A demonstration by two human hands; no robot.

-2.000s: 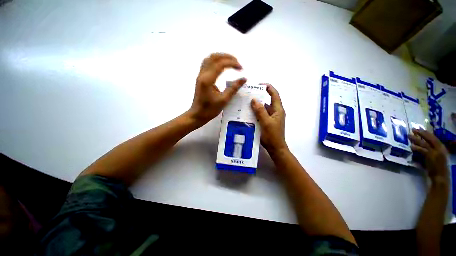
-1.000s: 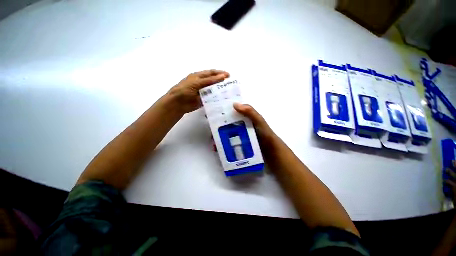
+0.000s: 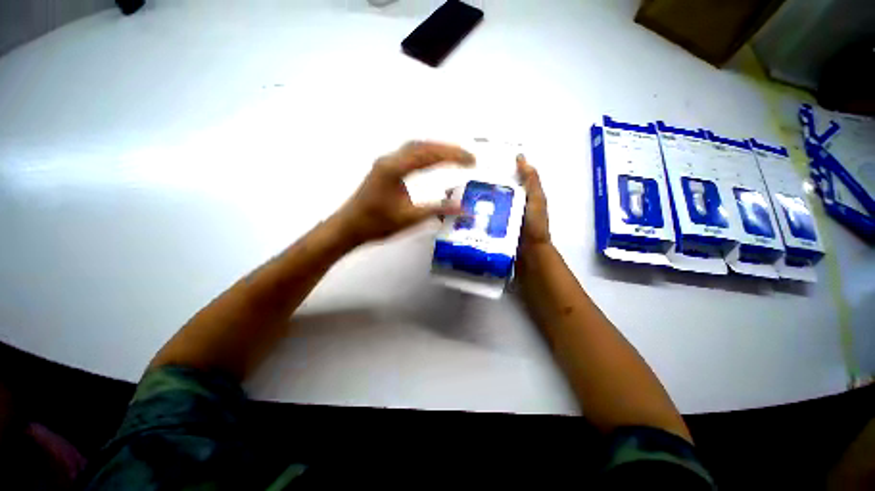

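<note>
A white and blue retail box [image 3: 484,216] is held above the white table, blurred, with its blue bottom end tilted towards me and a white flap sticking out there. My right hand [image 3: 533,203] grips the box along its right side, the fingers mostly hidden behind it. My left hand [image 3: 403,192] is at the box's left side, thumb and fingers spread apart; the fingertips overlap the box edge, and whether they touch it I cannot tell. Several similar boxes [image 3: 635,197] lie in a row at the right, with white lower flaps sticking out.
The glossy white table [image 3: 173,240] has a curved near edge. A black phone [image 3: 442,33] lies at the far side. A brown box or bag [image 3: 708,27] stands at the back right. Blue and white flat pieces [image 3: 844,177] lie at the far right, beyond yellow tape [image 3: 844,331].
The box has tilted and risen, showing its blue end and a white flap. My left hand has opened from the box's upper left side. The other person's hand at the right has left the row.
</note>
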